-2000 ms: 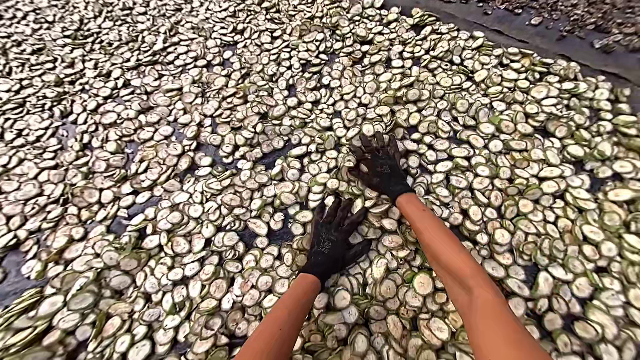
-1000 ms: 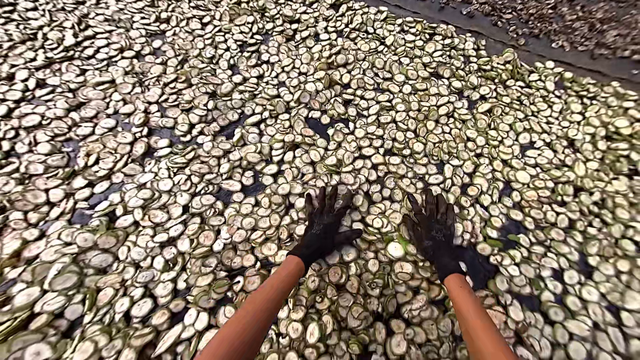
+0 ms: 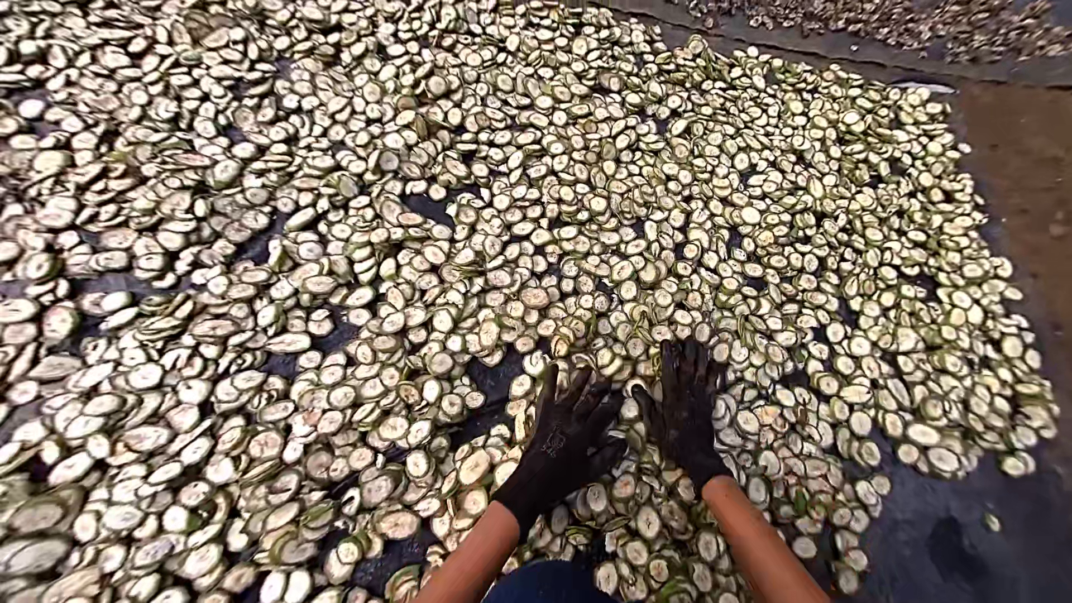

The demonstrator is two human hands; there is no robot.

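Round, pale slices with green rims [image 3: 536,297], apparently of a fruit or vegetable, lie spread over a dark sheet [image 3: 963,519]. My left hand [image 3: 565,440], in a black glove, rests palm down on them at lower centre, fingers apart. Just to its right my right hand [image 3: 688,410], gloved alike, lies flat on the slices with its fingers pointing up the view. A small gap with slices parts the two hands. Neither hand grips anything that I can see; the palms are hidden.
Along the top right runs a dark sheet edge [image 3: 779,48], with a bed of smaller brownish pieces [image 3: 913,25] beyond it. Brown ground [image 3: 1022,167] borders the slices on the right. Dark patches of sheet show between slices. Dark blue cloth [image 3: 548,584] is at the bottom edge.
My hands, well apart one second ago, are now close together on the slices. The view has shifted to the right, showing the sheet's right side.
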